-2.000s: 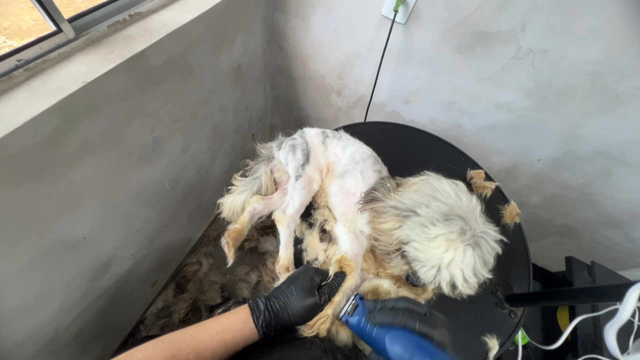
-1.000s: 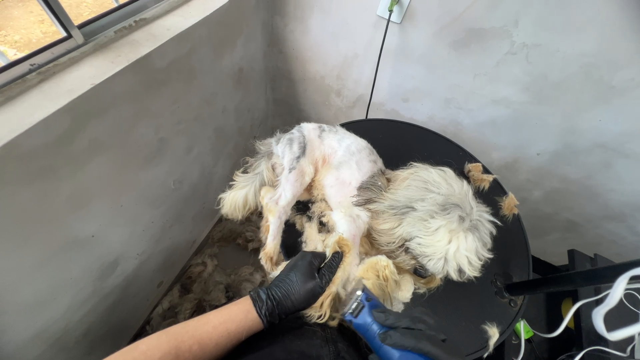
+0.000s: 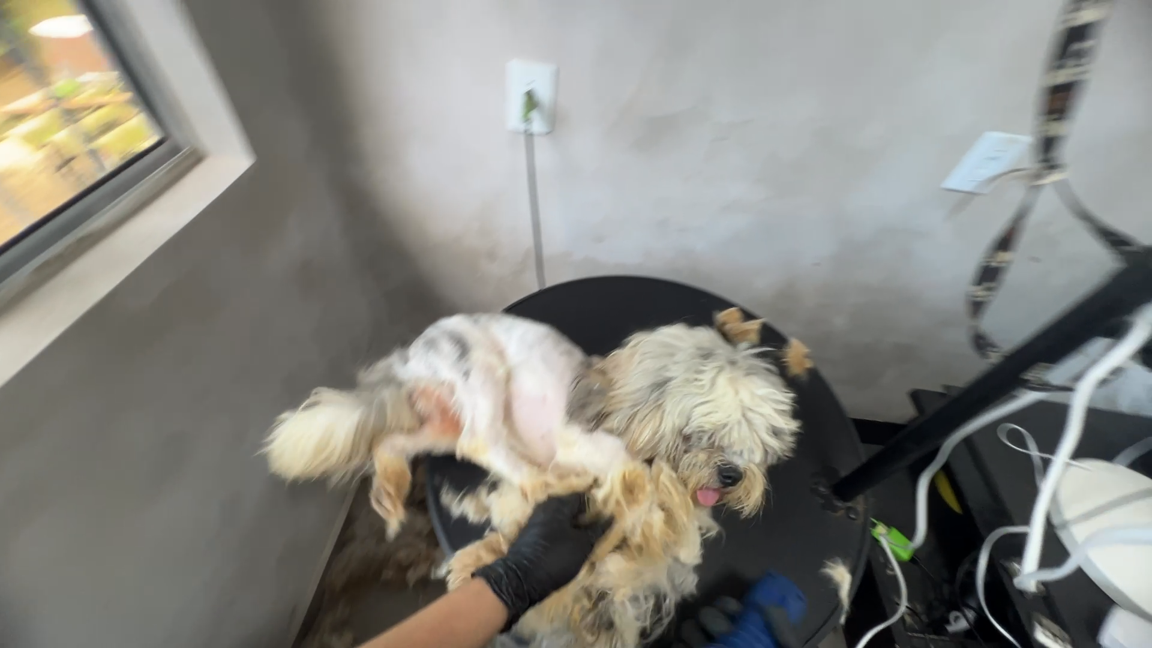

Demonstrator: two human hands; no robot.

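Observation:
A partly shorn dog point(image 3: 531, 387) with a shaggy cream and grey head lies on its side on a round black grooming table point(image 3: 621, 301). Its pink tongue shows. My left hand point(image 3: 549, 549), in a black glove, is on the dog's front leg, fingers curled around the fur. At the bottom edge my right hand point(image 3: 711, 625), also gloved, holds a blue hair clipper point(image 3: 765, 607) a little right of the dog's leg fur; part of this hand is cut off by the frame.
Tufts of cut fur point(image 3: 740, 326) rest at the table's far edge, and more fur point(image 3: 387, 549) covers the floor at left. A black grooming arm point(image 3: 981, 382) rises at right beside white cables point(image 3: 1071, 432). A patterned strap point(image 3: 1066, 90) hangs by the wall.
The clipper has moved away from the dog's front leg, toward the lower right. The dog's face, turned down before, now shows its nose and tongue. The view has tilted up.

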